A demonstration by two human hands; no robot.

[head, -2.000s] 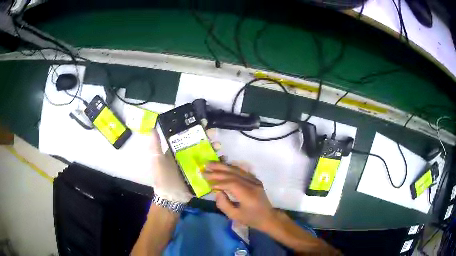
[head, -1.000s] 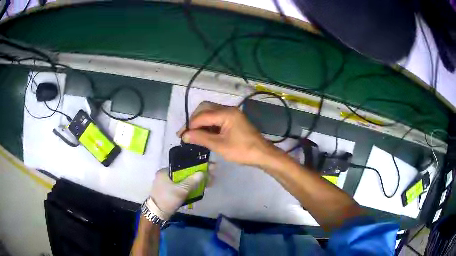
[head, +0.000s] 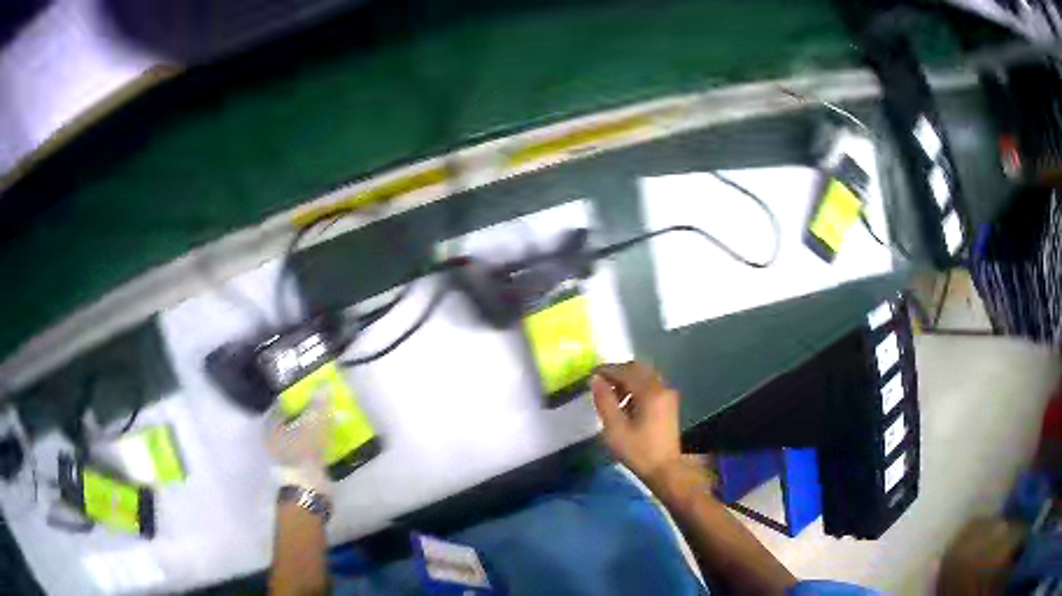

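A smartphone with a yellow-green lower half (head: 349,425) lies on white paper at centre left. My left hand (head: 301,437), in a white glove, is on its left edge; blur hides how firmly it holds. A second smartphone (head: 564,349) lies to the right. My right hand (head: 635,419), bare, is at its lower right corner with fingers curled; whether they grip it is unclear. A black scanner (head: 250,363) lies by the first phone's top end, and another dark scanner (head: 501,291) by the second's.
More yellow-green-backed phones lie at far left (head: 113,503) and upper right (head: 834,219). A yellow-green note (head: 164,453) lies at left. Black phone trays stand at the bench end (head: 920,163) and lower right (head: 871,466), near a blue bin (head: 801,487). A person's striped clothing (head: 1025,274) shows at right.
The view has swung right. My right hand has left the cable at the first phone's top and moved to the second phone. The first phone now lies on the paper, beside the scanner.
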